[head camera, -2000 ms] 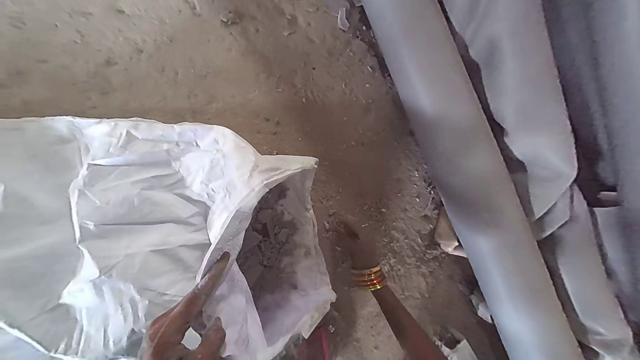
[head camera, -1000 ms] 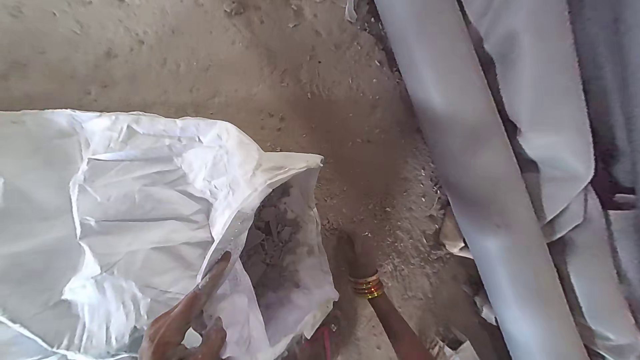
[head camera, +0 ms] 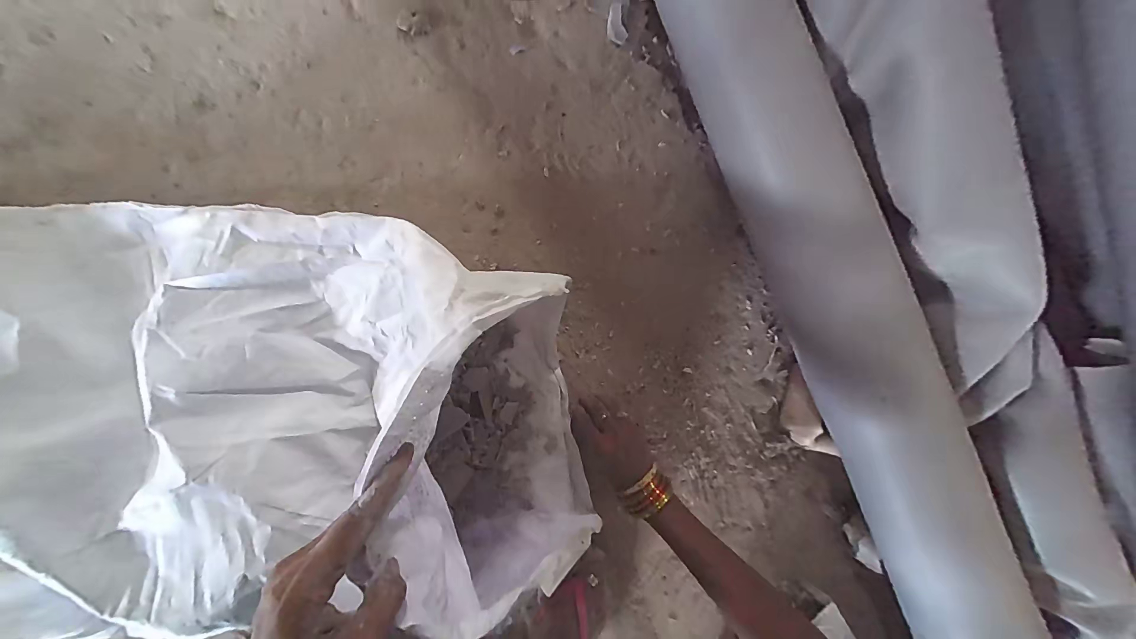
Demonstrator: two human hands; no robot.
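Note:
A large white woven sack [head camera: 257, 355] lies on its side at the left, its mouth open to the right. Inside it are grey dust and flat broken scraps [head camera: 484, 417]. My left hand [head camera: 333, 568] has its fingers on the near side of the sack's rim, the index finger lying along the folded edge and the thumb lower down. Just outside the far side of the mouth, my right hand [head camera: 612, 444] is low over the ground, its fingertips close to the rim. Bangles [head camera: 646, 493] circle that wrist. The underside of the right hand is hidden.
Dusty bare ground [head camera: 355, 115] strewn with small chips surrounds the sack. A long grey roll of sheet material [head camera: 825, 293] runs diagonally along the right, with folded grey sheets [head camera: 950, 177] beyond it. A pale lump [head camera: 803, 413] sits against the roll.
My right hand has shifted slightly left, closer to the sack's rim. My left hand has stayed on the sack's edge.

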